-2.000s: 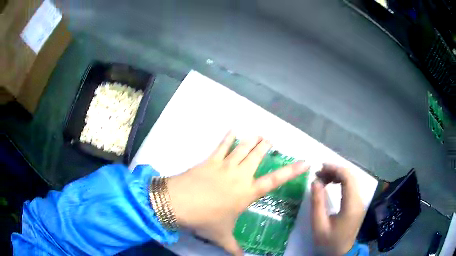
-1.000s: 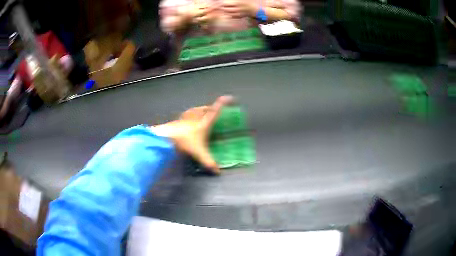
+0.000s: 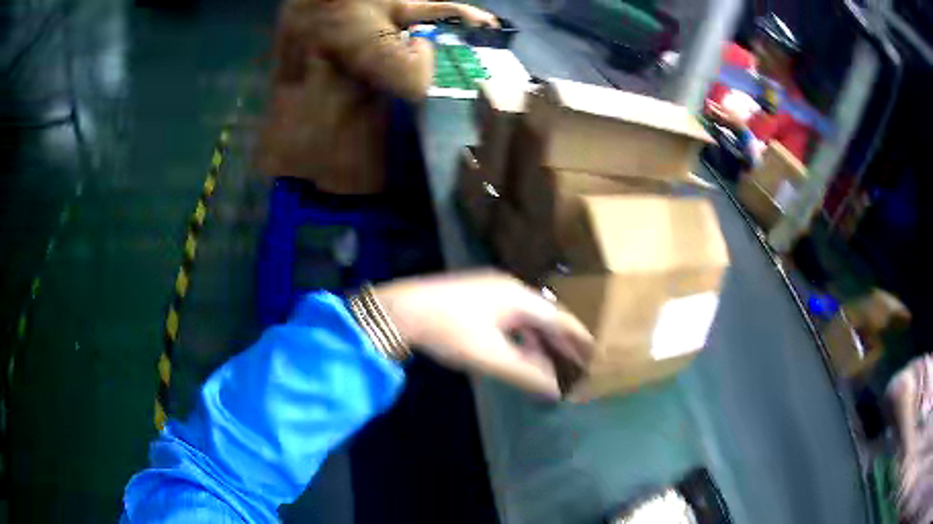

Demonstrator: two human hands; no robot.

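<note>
My left hand (image 3: 496, 322), with a blue sleeve and gold-coloured bracelets, reaches to the near left side of a brown cardboard carton (image 3: 639, 281) with a white label. Its fingers are curled and blurred and overlap the carton's lower left corner. Whether they touch it or hold anything I cannot tell. The carton's inside is hidden. My right hand is not in view. A black bin (image 3: 708, 497) with off-white pieces (image 3: 658, 509) is cut off by the bottom edge.
More open cartons (image 3: 614, 128) stand behind on the green bench (image 3: 542, 445). A person (image 3: 332, 97) works at boards (image 3: 457, 68) beyond, near a blue stool (image 3: 278, 251). The belt (image 3: 767, 409) runs at right, with people and cartons across it.
The view has swung left from the belt and board to the cartons. My left hand is away from the green board, its fingers now curled by a carton. The white mat has left the view.
</note>
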